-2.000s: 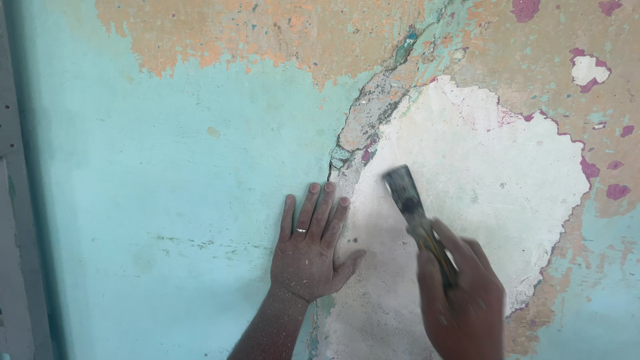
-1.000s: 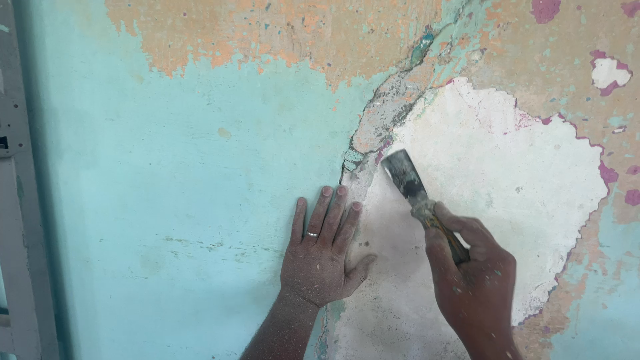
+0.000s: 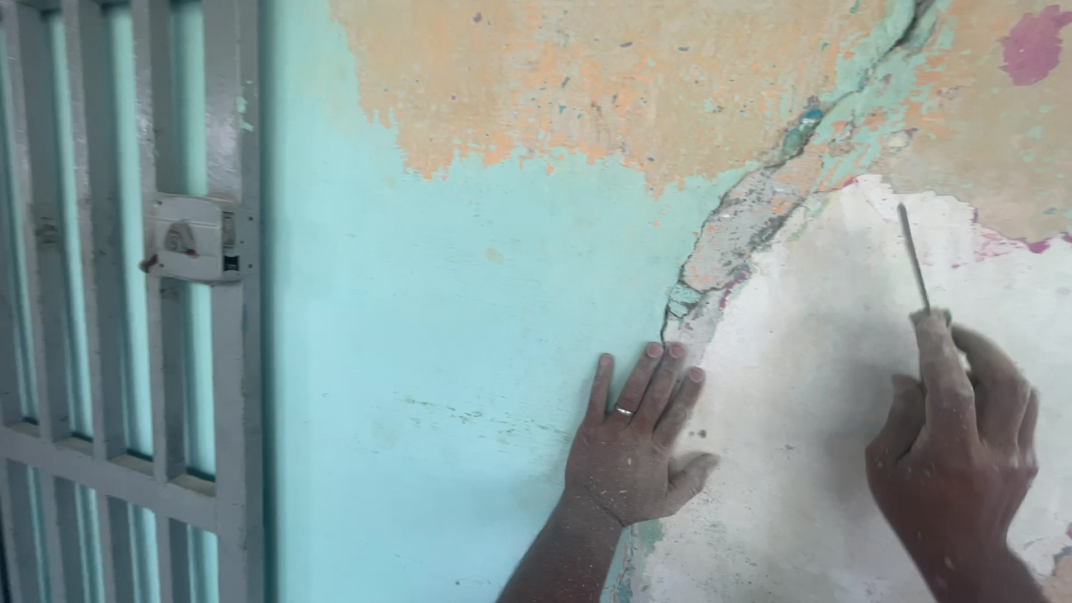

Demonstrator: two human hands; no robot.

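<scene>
My left hand (image 3: 632, 452), with a ring on one finger, lies flat on the wall with its fingers spread, over the lower end of a cracked strip of bare plaster (image 3: 733, 230). To the right, my right hand (image 3: 955, 435) grips a scraper (image 3: 914, 260); its blade points up and is seen edge-on, and most of the handle is hidden in the fingers. Behind that hand is a large white patch (image 3: 796, 385) with a ragged edge. Whether the blade touches the wall I cannot tell.
A grey metal barred gate (image 3: 230, 352) with a lock box (image 3: 197, 239) stands at the left. Turquoise paint (image 3: 469, 335) covers much of the wall. Worn tan and orange paint (image 3: 569, 84) shows above, and a purple spot (image 3: 1034, 46) at the upper right.
The scraper has moved right, away from the cracked strip, and has turned from showing its blade's face to edge-on. My left hand stays on the wall. The view has shifted left, showing more of the gate.
</scene>
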